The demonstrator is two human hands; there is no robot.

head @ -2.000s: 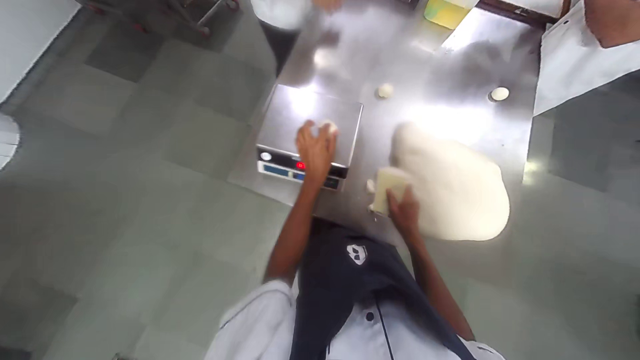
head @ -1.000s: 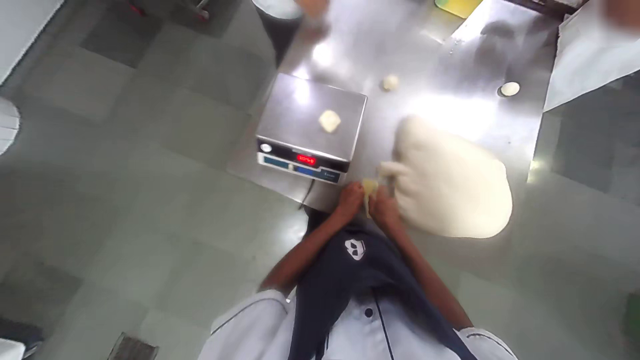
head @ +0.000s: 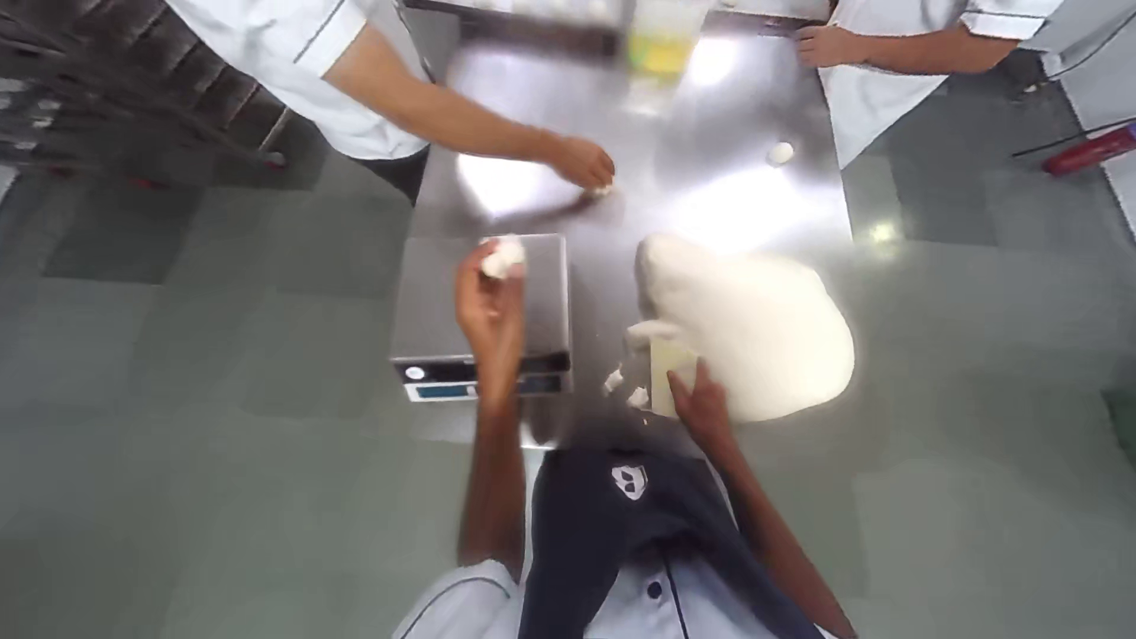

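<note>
Over the steel plate of a digital scale [head: 435,302], my left hand [head: 490,297] holds a small dough piece [head: 504,257] in its fingers. My right hand [head: 701,399] grips a pale yellow dough scraper [head: 670,377] at the near left edge of a large dough slab [head: 763,328]. A narrow strip of dough [head: 650,332] juts from the slab beside the scraper. Small dough scraps [head: 638,397] lie just left of the scraper on the steel table [head: 608,293].
A co-worker's hand [head: 581,162] touches a small dough piece on the table beyond the scale. Another person's hand [head: 821,46] rests at the far right corner. A dough ball [head: 781,153] and a container with yellow contents [head: 661,49] are on the far part.
My hands were together near the table's front edge; my left is now over the scale and my right at the slab with the scraper. A co-worker's arm has come in. The view has shifted.
</note>
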